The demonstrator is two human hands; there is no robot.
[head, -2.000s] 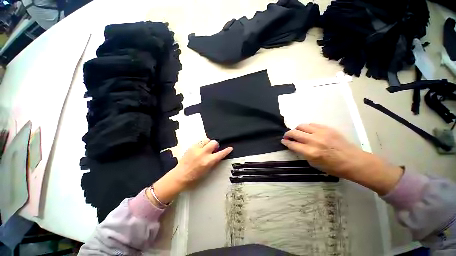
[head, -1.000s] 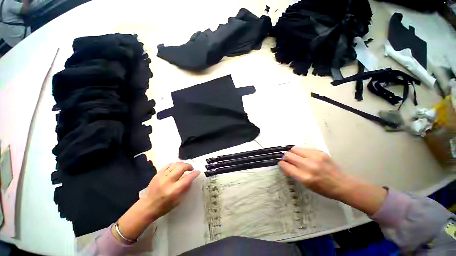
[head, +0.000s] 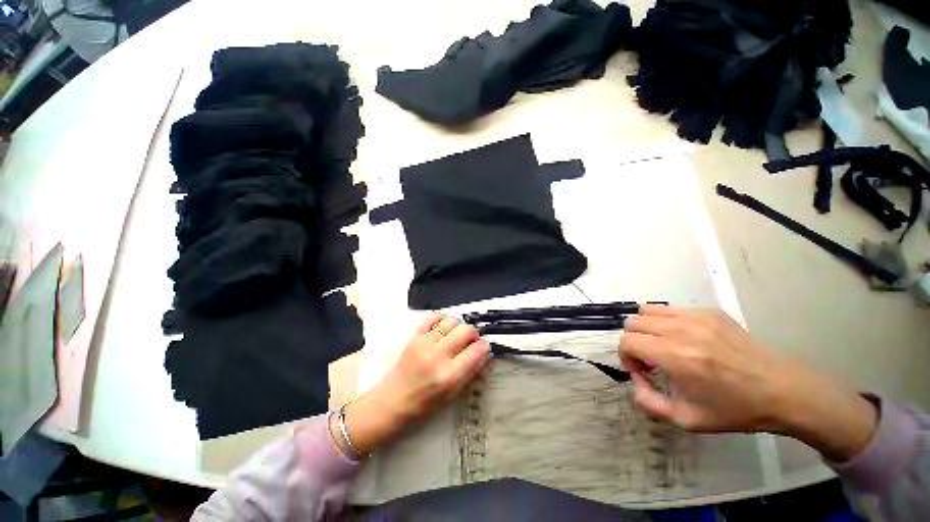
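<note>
A thin black strip (head: 559, 354) runs slightly slack and twisted between my two hands, below the other strips. My right hand (head: 704, 369) pinches its right end. My left hand (head: 433, 369) holds its left end with the fingertips, beside the left ends of the other strips. The other black strips (head: 561, 318) lie close together in a row on the pale board (head: 714, 255). A black fabric panel (head: 484, 219) with a small tab on each side lies flat just beyond them, its near edge folded over and rippled.
A long overlapping pile of black panels (head: 255, 235) lies at left. Loose black panels (head: 500, 61) and a ragged black bunch (head: 734, 61) lie at the back. A single strip (head: 801, 232) and tangled straps (head: 882, 184) lie at right. Flat sheets (head: 31, 336) lie at the left edge.
My hands have taken hold of one strip and drawn it toward me, apart from the others. The view has shifted, so the table's things appear farther right.
</note>
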